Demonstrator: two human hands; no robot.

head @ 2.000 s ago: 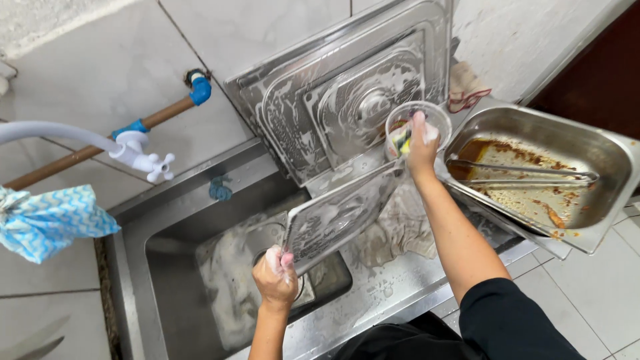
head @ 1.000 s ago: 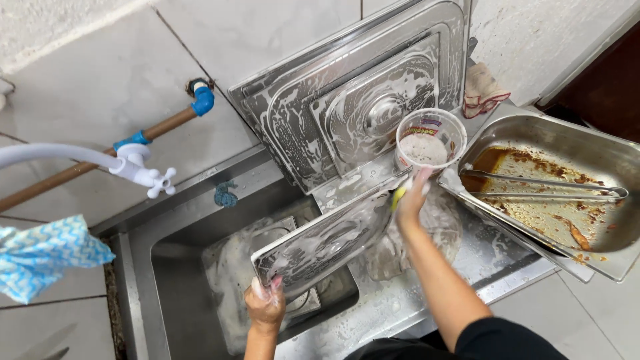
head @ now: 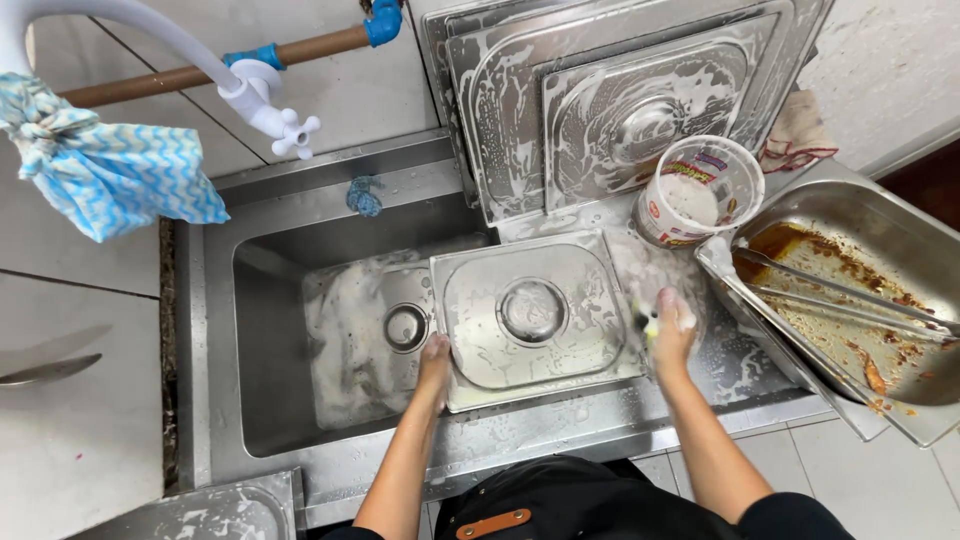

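A stainless steel pan lid (head: 480, 300) with a round recessed centre lies nearly flat over the sink's right edge and the drainboard. My left hand (head: 435, 361) grips its left edge near the front corner. Just right of the lid, over the drainboard, my right hand (head: 673, 330) holds a soapy sponge (head: 649, 324), largely hidden by foam and fingers. A clear plastic tub (head: 671, 217) with suds inside stands behind my right hand. Soapy steel lids (head: 510, 127) lean upright on the wall behind.
The steel sink (head: 274, 337) holds suds around its drain. At right, stacked steel pans (head: 832, 180) carry brown residue and metal tongs (head: 847, 289). A white faucet (head: 262, 105) with a blue-white cloth (head: 142, 172) hangs at upper left. Another soapy tray (head: 225, 517) is at lower left.
The lid was tilted up in my left hand and now lies nearly flat. My right hand was at the tub, then at the lid's upper edge, and is now right of the lid.
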